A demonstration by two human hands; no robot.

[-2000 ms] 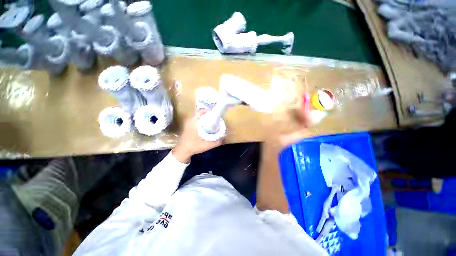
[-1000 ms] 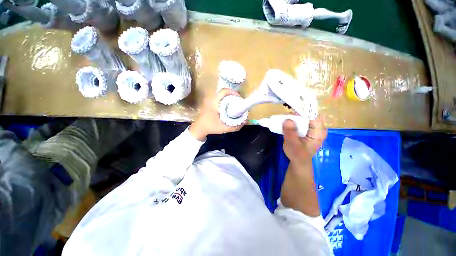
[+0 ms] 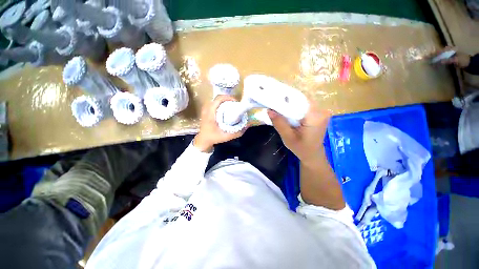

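Observation:
My left hand (image 3: pixel 212 126) is closed around the near column of a grey-white tube body (image 3: pixel 224 79), with ruffled round rims. A stem with oval plate (image 3: pixel 278 99) stands in the near column, leaning right, its plate uppermost and showing two small holes. My right hand (image 3: pixel 304 131) is below the plate, partly hidden by it, with its fingers around the white glue bottle (image 3: pixel 262 116). Only a small part of the bottle shows, near the rim of the near column; its tip cannot be made out.
Several tube bodies (image 3: pixel 160 102) stand left on the tan bench (image 3: pixel 262 47); more parts are behind them. A yellow ring (image 3: pixel 361 67) and pink-red item (image 3: pixel 345 68) lie right. A blue crate (image 3: pixel 346 142) holds a crumpled bag (image 3: pixel 394 157). Another person's hand (image 3: pixel 461 59) is at far right.
My right hand has brought the glue bottle from the bench to the near column, now moved in under the plate. The part lying on the green belt has left the view.

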